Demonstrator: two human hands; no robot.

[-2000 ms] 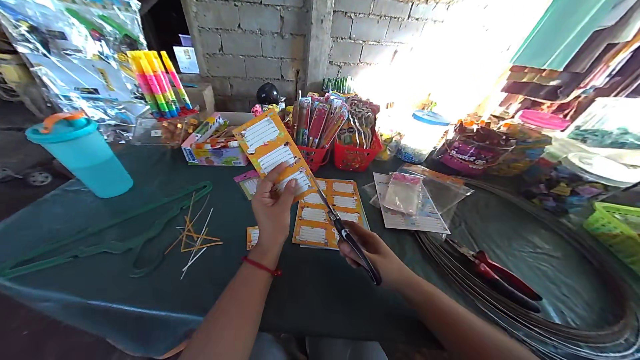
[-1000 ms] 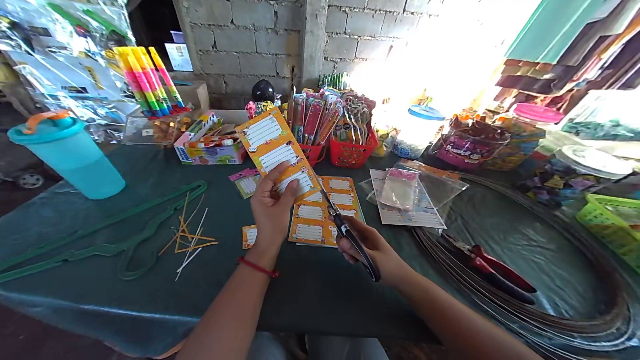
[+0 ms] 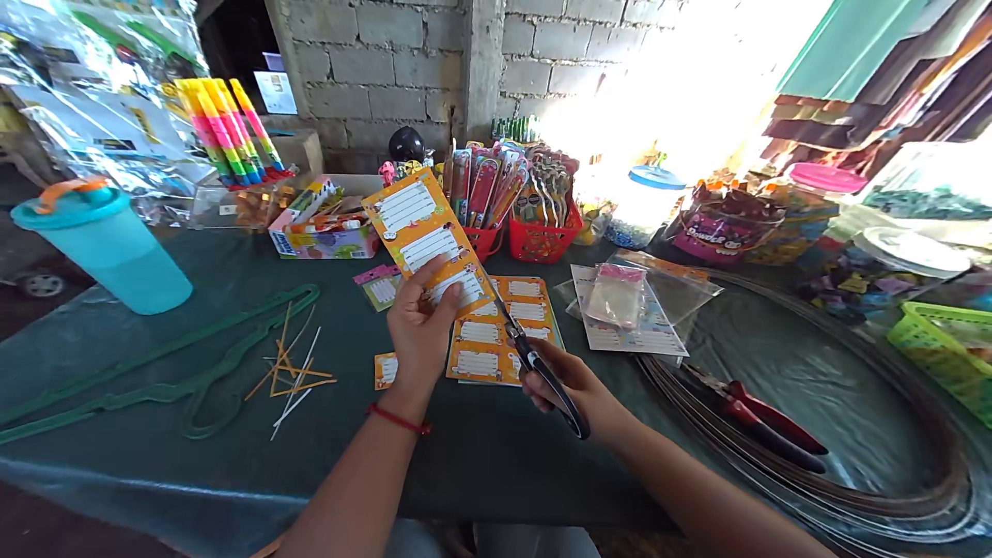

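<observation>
My left hand [image 3: 425,322] grips an orange label strip [image 3: 428,236] by its lower part, thumb in front; the strip is tilted and bears white lined panels. Dark-handled scissors [image 3: 535,356] are in my right hand [image 3: 570,387], their blades at the strip's lower right edge. How far the blades are apart cannot be told. Beneath and behind lies an orange label sheet [image 3: 474,362] on the dark green tablecloth. A small cut orange label [image 3: 385,370] lies left of it, partly behind my left wrist. A pink and green label packet [image 3: 380,287] is behind my left hand.
Green plastic hangers [image 3: 225,364], thin paper strips [image 3: 298,376] and a turquoise tumbler [image 3: 108,248] stand or lie at the left. Red baskets [image 3: 546,239] are at the back. Plastic packets [image 3: 618,298], a wire coil [image 3: 922,465] and red-handled pliers [image 3: 775,426] are at the right.
</observation>
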